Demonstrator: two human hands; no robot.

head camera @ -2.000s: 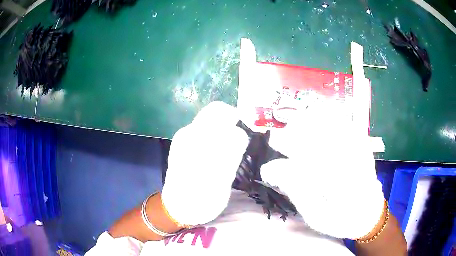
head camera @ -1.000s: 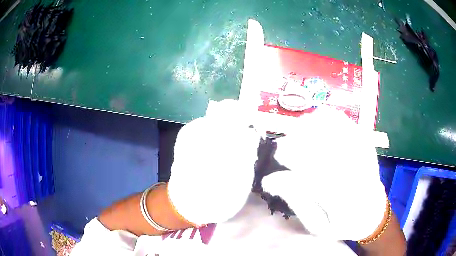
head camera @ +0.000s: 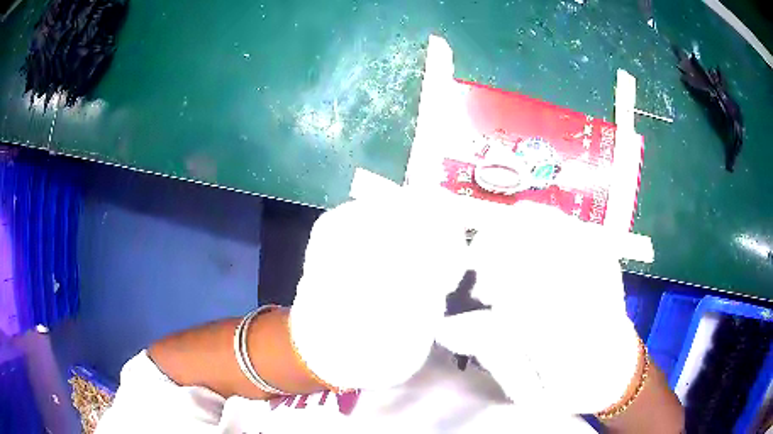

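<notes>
My left hand (head camera: 369, 292) and my right hand (head camera: 547, 305) are in white gloves that glare out, so the fingers cannot be made out. They are close together at the lower middle, at the near edge of the table. A black moulded part (head camera: 465, 294) shows as a small dark patch between them, with a dark tip below; most of it is hidden by the gloves. The red printed sheet (head camera: 542, 117) lies just beyond the hands. A pale oval ring (head camera: 500, 177) and a small green-and-white item (head camera: 543, 172) lie on it.
Pale strips (head camera: 430, 93) flank the red sheet, and a thin stick (head camera: 653, 115) sticks out at its right. A pile of black parts (head camera: 72, 47) lies at the far left of the green table (head camera: 212, 110), more (head camera: 719, 102) at the right. Blue bins (head camera: 674, 326) stand below the edge.
My hands have come closer together, and much less of the black part shows between them. The oval ring and the green-and-white item on the sheet are less covered than at first.
</notes>
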